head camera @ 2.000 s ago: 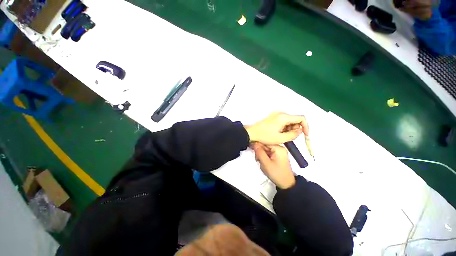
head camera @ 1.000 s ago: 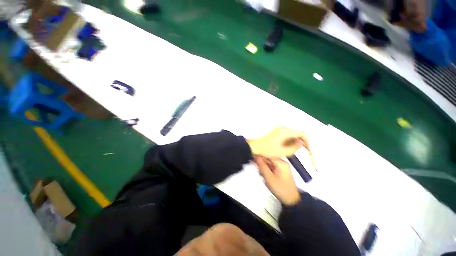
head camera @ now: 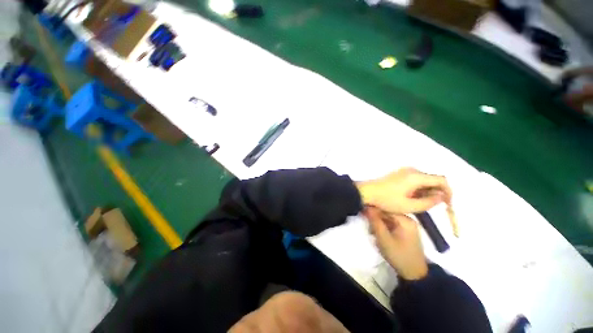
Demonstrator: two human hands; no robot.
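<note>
My left hand (head camera: 406, 190) reaches in from the left, its fingers curled around a slim yellow-tan hand tool (head camera: 454, 222) that points down towards the bench. My right hand (head camera: 402, 244) is just below it, its fingertips at the left sleeve cuff and wrist; whether they grip the cuff is unclear. A straight black bar (head camera: 434, 233) lies on the white bench beside both hands, its upper end hidden by my left hand.
A long black part (head camera: 257, 153) beside a teal block (head camera: 272, 132) lies left on the white bench (head camera: 325, 97). Farther up are a dark shell (head camera: 203, 106) and blue-black units (head camera: 166, 52). A dark unit (head camera: 519, 324) is at the lower right edge. Blue stools (head camera: 97, 110) stand left.
The camera view has turned, so the bench and its items appear shifted right and down. Both hands keep their pose at the left cuff, with the tan tool still held.
</note>
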